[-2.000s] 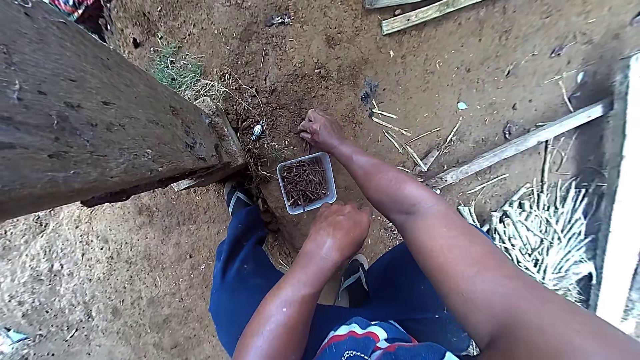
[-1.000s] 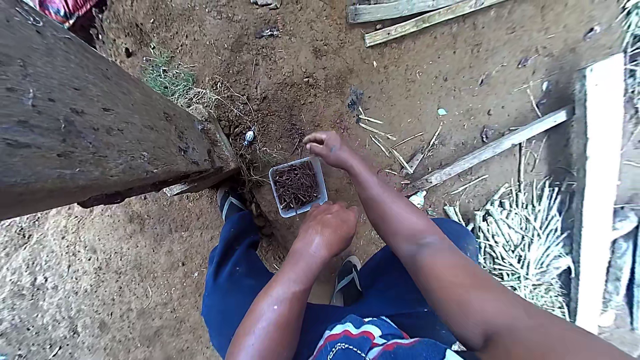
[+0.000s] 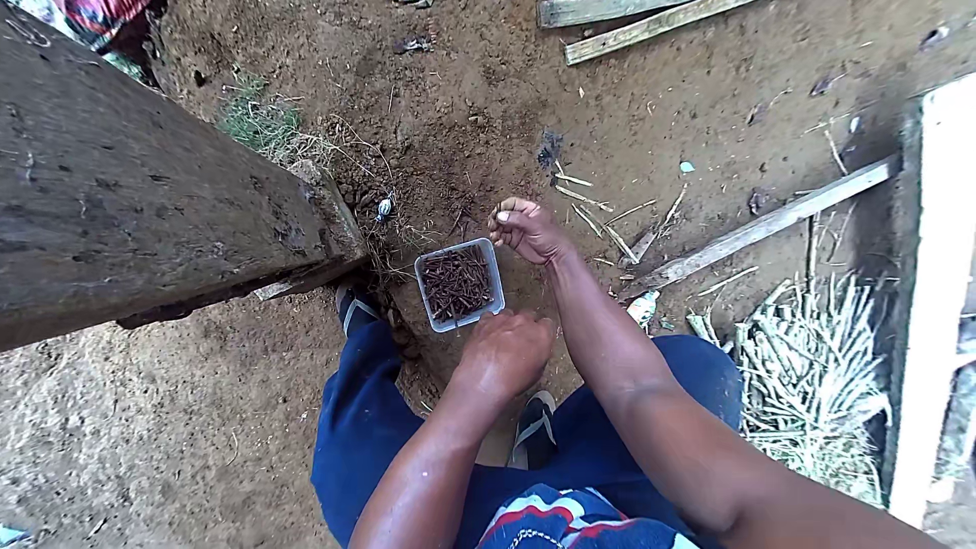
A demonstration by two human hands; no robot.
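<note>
Between my feet and the bare soil stands a square clear plastic container, filled with rusty brown nails or similar thin pieces. My left hand is closed in a loose fist just below the container's lower right corner; whether something is inside it is hidden. Beyond the container's upper right corner, my right hand is turned partly palm up with curled fingers. Its fingertips are close together, and I cannot tell whether they pinch a small piece.
A thick wooden beam or post reaches in from the left. Wooden planks lie at the top, and another plank slants at right beside a bundle of thin sticks. Dry grass and a small wrapper lie near the post.
My right hand has lifted from the soil beside the container and turned its palm partly upward. My left hand stays near the container's lower corner.
</note>
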